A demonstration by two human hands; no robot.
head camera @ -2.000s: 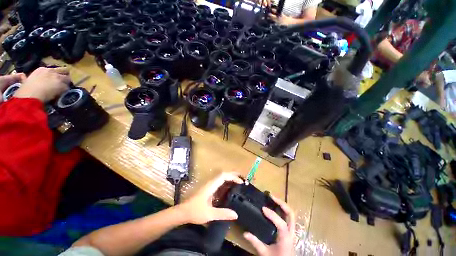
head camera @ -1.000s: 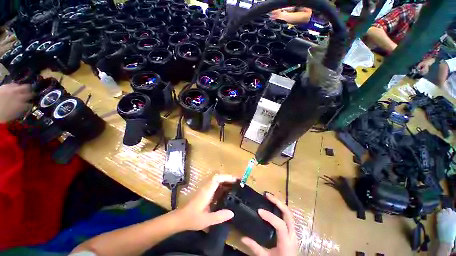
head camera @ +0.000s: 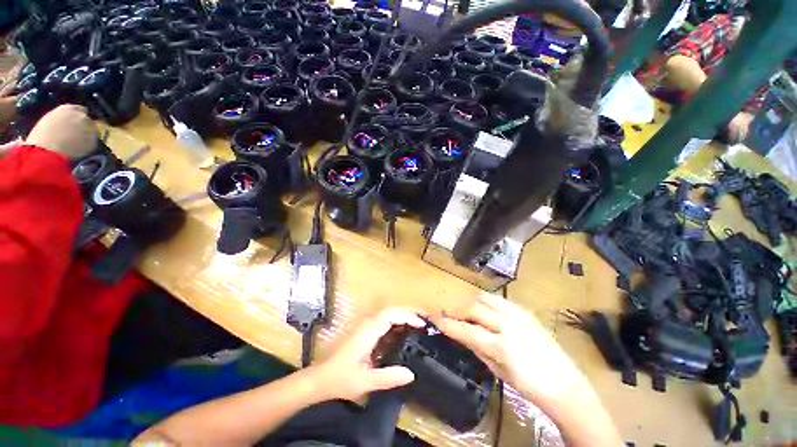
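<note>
A black camera-like housing point(head camera: 446, 380) is tilted low in front of me, with a recessed opening on the side facing up. My left hand point(head camera: 371, 354) grips its left end, thumb on the near edge and fingers behind. My right hand point(head camera: 502, 336) lies over the top right of the housing, fingertips at its upper edge near my left fingers. Whether those fingertips hold a small part cannot be told. The electric screwdriver point(head camera: 516, 188) hangs above and behind the housing.
A white screw feeder point(head camera: 467, 205) stands behind the screwdriver. A slim power box point(head camera: 308, 284) lies to the left. Many lens units point(head camera: 345, 179) fill the back. Black parts point(head camera: 690, 288) are heaped at right. A neighbour in a red sleeve point(head camera: 39, 262) works at left. A green upright point(head camera: 682, 122) crosses upper right.
My right hand has moved from the housing's right side up to its top edge. The thin green strip no longer shows. My left hand keeps its grip.
</note>
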